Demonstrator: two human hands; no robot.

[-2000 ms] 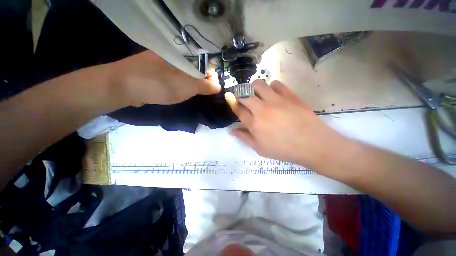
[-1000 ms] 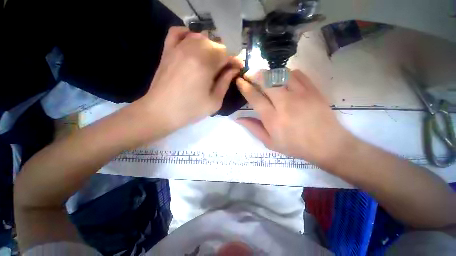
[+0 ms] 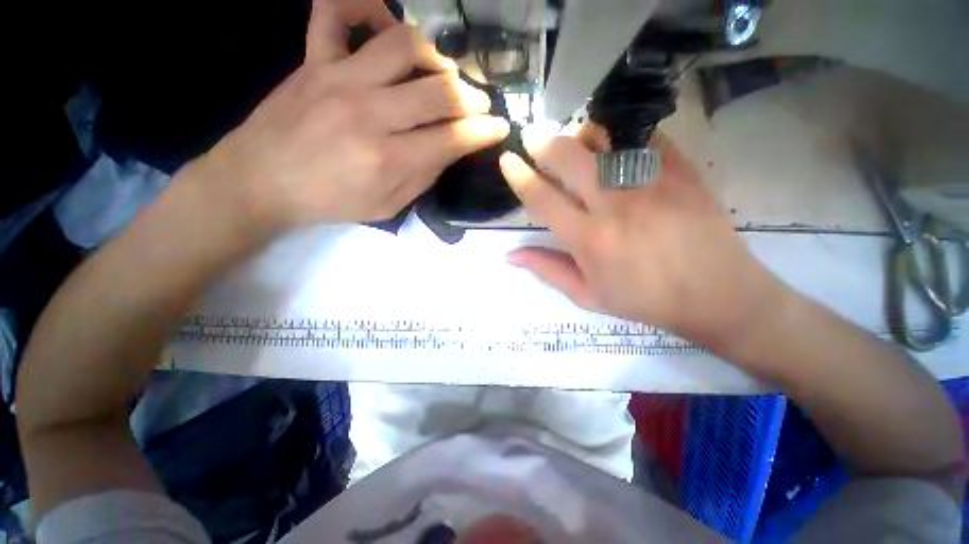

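Note:
Black cloth (image 3: 483, 189) lies under the needle area of the white sewing machine (image 3: 850, 27), with a larger dark heap at the upper left. My left hand (image 3: 361, 133) is on the cloth just left of the needle, fingertips pinching its edge. My right hand (image 3: 627, 223) lies right of the needle, index fingertip at the cloth's edge, thumb apart on the white table. The ribbed tension knob (image 3: 629, 168) partly covers my right hand. A pale piece (image 3: 417, 232) shows under the cloth's lower edge. The needle tip is lost in the lamp glare.
Brass-handled scissors (image 3: 916, 278) lie at the right. A small dark box (image 3: 749, 80) sits behind the tension knob. A printed ruler strip (image 3: 425, 338) runs along the table's front. A blue basket (image 3: 733, 457) stands below at right. Dark and grey cloth (image 3: 228, 446) hangs below at left.
The view has shifted and the machine head appears further right. My left hand has changed from lying across the cloth to a bent-finger hold beside the needle. My right hand stays close to the needle.

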